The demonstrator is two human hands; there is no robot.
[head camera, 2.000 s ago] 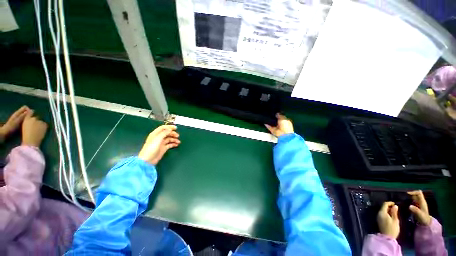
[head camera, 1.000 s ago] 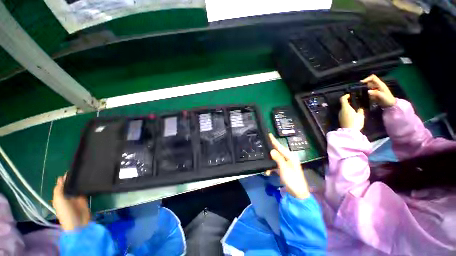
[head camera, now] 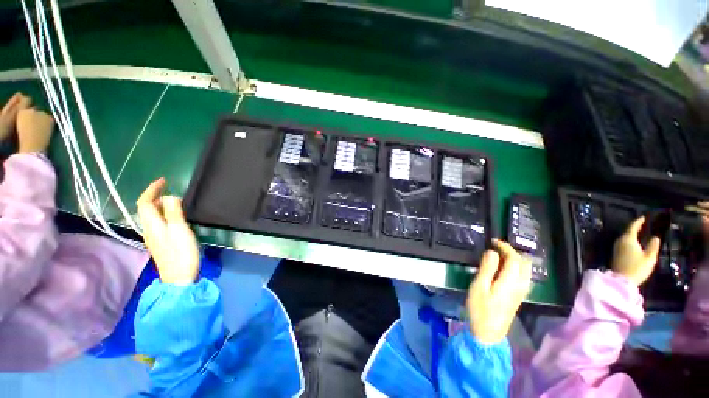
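Observation:
A black phone tray (head camera: 241, 179) lies on the green bench in front of me, its front edge near the bench edge. Its leftmost pocket is bare but for a small white mark. The other pockets each hold a black smartphone (head camera: 350, 184) with white text blocks near the top; the two left ones show a tiny red spot. My left hand (head camera: 169, 237) is off the tray's left front corner, fingers apart, holding nothing. My right hand (head camera: 497, 289) is at the tray's right front corner, thumb and finger near the edge; whether it grips the tray is unclear.
Black labelled packs (head camera: 527, 228) lie right of the tray. Further right are stacked black trays (head camera: 583, 132) and a neighbour's hand (head camera: 637, 253) over another tray (head camera: 571, 233). White cables (head camera: 78, 148) hang at left, near another person's hands (head camera: 29, 124). A metal post (head camera: 210, 43) stands behind.
The tray was held tilted in both my hands and now lies flat on the bench. My left hand has come off it. The view has shifted, with more of the left neighbour showing.

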